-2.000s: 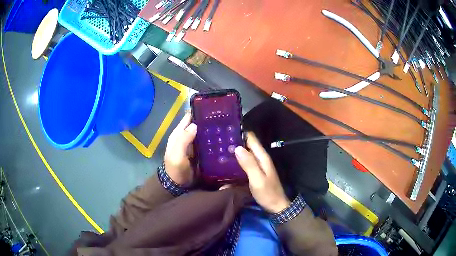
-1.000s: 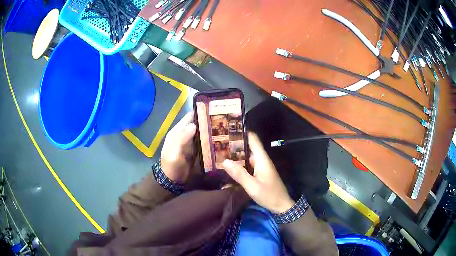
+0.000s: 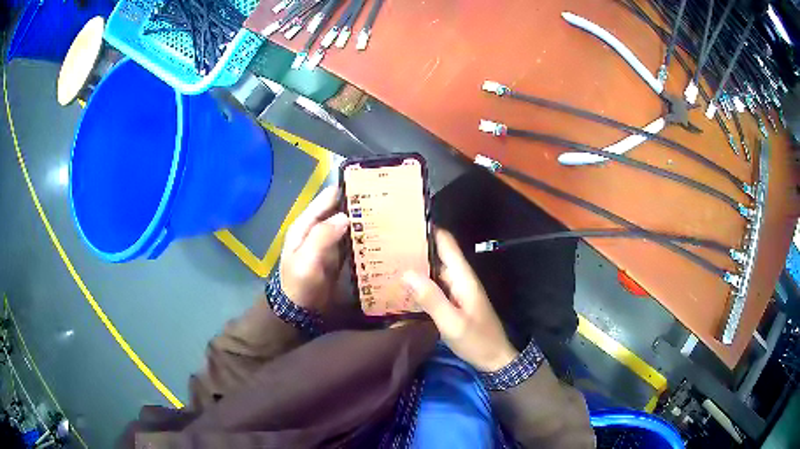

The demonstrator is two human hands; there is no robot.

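Note:
A black-edged smartphone is upright in front of me, its screen lit with a pale list. My left hand holds its left edge. My right hand holds its right edge, with the thumb over the lower part of the screen. To the right, a silver loading bar lies along the edge of the reddish-brown board. Several black cables run from the bar to the left, with silvery connectors at their free ends. One of these ends sticks out past the board's edge.
Open side cutters with white handles lie on the board under some cables. A dense cable pile is at the back right. A cable bundle lies at the board's left edge. Left are a light-blue mesh basket with cables and a blue bucket.
The phone screen has gone from a purple keypad, through a page with pictures, to a pale list. Both hands stay on the phone; the right thumb has shifted slightly.

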